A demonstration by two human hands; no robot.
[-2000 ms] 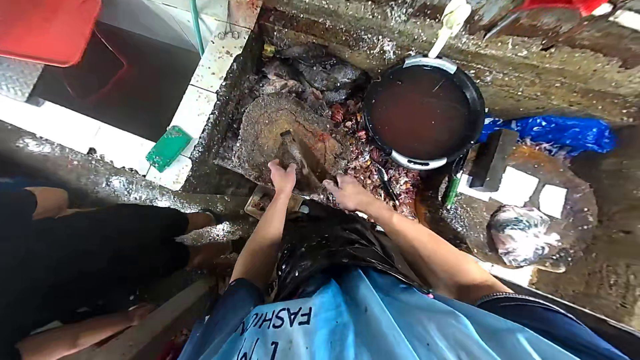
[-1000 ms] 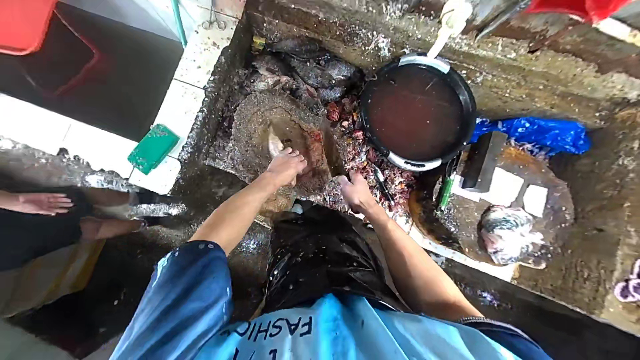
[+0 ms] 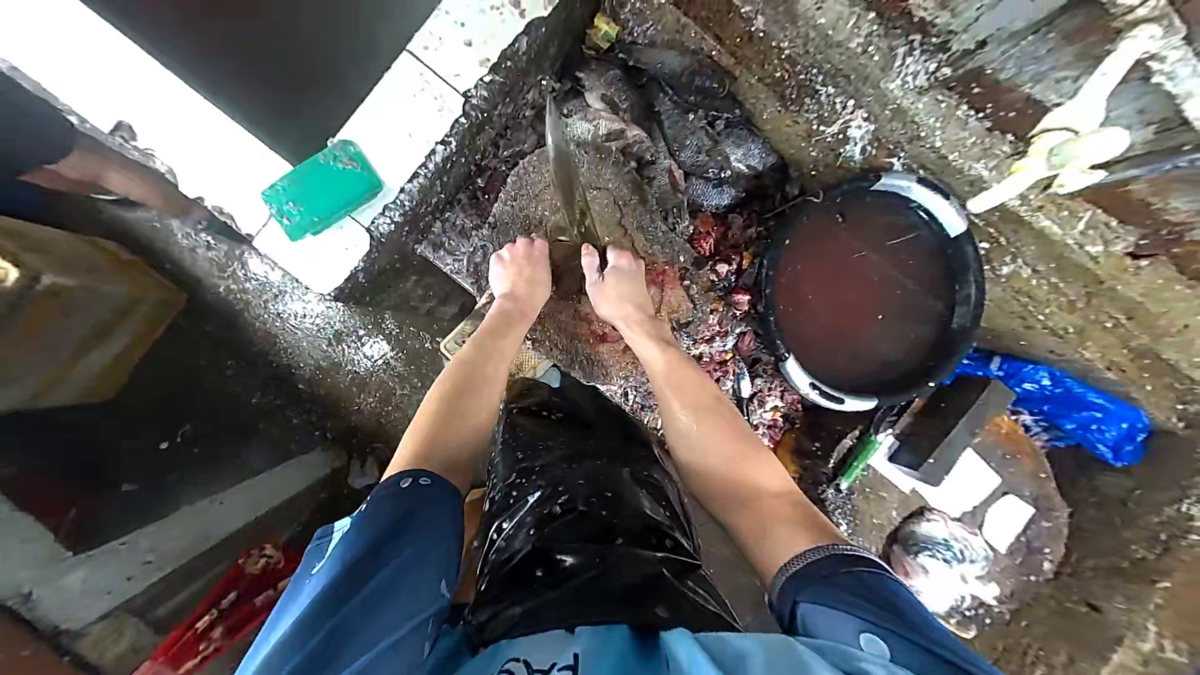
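My left hand [image 3: 520, 274] is a closed fist over the left part of a round, wet chopping block [image 3: 530, 202]; what lies inside it is hidden. Just to its right, my right hand [image 3: 621, 284] is closed at the near end of a long knife blade [image 3: 562, 164], which points away over the block. Between the hands lies something dark and brownish, too unclear to name. Reddish residue marks the block's near right part. Whole dark fish [image 3: 698, 131] are heaped at its far edge, and red fish scraps [image 3: 741, 291] lie along its right side.
A black tub [image 3: 966, 291] of reddish liquid stands right. Beyond it are a blue plastic bag [image 3: 1078, 408] and another round block [image 3: 1041, 525] bearing a dark slab, white pieces and a fish part. A green block-shaped object [image 3: 323, 190] sits on white tiles, left. Another person's arm [image 3: 131, 178] is at upper left.
My right hand has moved left, from near the block's right edge to beside my left hand, and the blade now shows clearly. The view has shifted.
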